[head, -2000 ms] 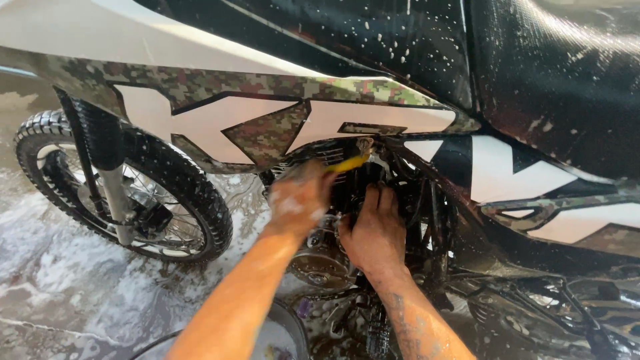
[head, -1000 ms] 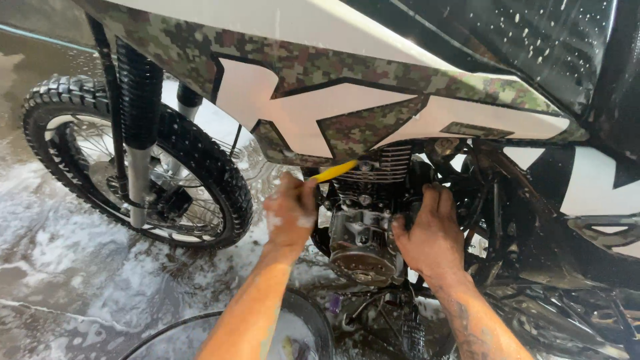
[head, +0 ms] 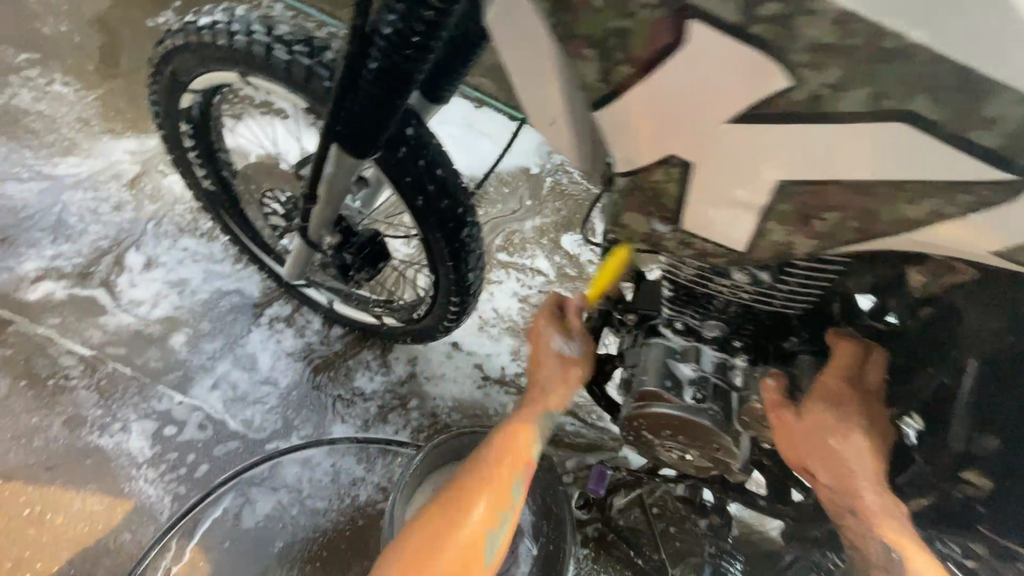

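Observation:
My left hand (head: 562, 346) is closed around a yellow-handled tool (head: 610, 274), probably a brush; its working end cannot be made out. It is just left of the motorcycle's engine (head: 688, 392), below the finned cylinder (head: 752, 284). On the engine's right side, my right hand (head: 840, 400) has its thumb and fingers apart, with nothing seen in it. Its fingertips are near dark parts behind the cylinder, and contact cannot be told. Above both hands spreads the camouflage-patterned body panel (head: 856, 152) with pale graphics.
The knobby front wheel (head: 460, 264) and fork leg (head: 324, 208) stand at upper left. A black bucket (head: 560, 512) sits under my left forearm, with a black hose (head: 264, 460) beside it. Soapy water covers the ground (head: 200, 376). A purple-tipped pedal or lever (head: 598, 480) juts out below the engine.
My left hand has moved from the cylinder fins to the engine's left side, still with the yellow tool. My right hand's fingers have spread. The view has shifted toward the front wheel.

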